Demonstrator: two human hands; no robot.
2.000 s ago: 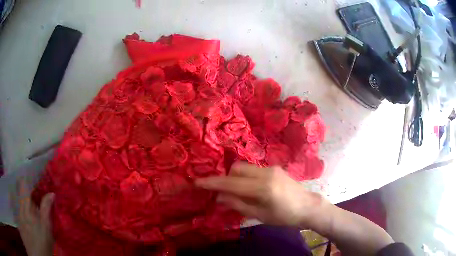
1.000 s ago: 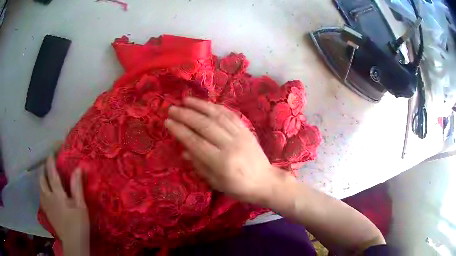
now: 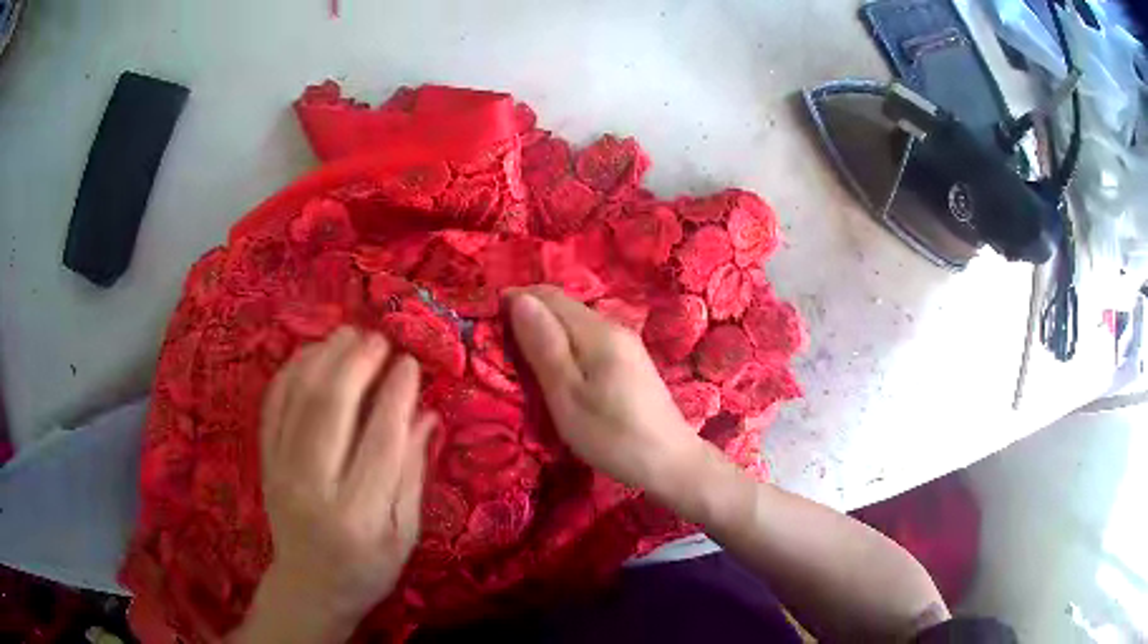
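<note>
The red lace garment point(image 3: 466, 440), covered with raised flowers, lies bunched on the pale table in front of me. A smooth red piece of it shows at its far edge. My right hand point(image 3: 598, 384) pinches a fold of the lace near the middle, thumb and fingers together. My left hand point(image 3: 340, 466) is over the left part of the garment, its fingers slightly blurred and spread. A small greyish spot shows between the flowers just left of my right hand; I cannot tell what it is.
A dark pressing block point(image 3: 126, 176) lies at the far left. The steam iron point(image 3: 951, 176) lies at the right, beside a dark flat iron rest point(image 3: 938, 50). Black-handled scissors point(image 3: 1060, 296) lie near it. Pale plastic point(image 3: 1114, 113) is heaped at the right edge. Red cloth point(image 3: 925, 535) shows below the table.
My left hand has moved from the garment's left edge inward over the lace. My right hand has gone from lying flat on the lace to pinching a fold of it.
</note>
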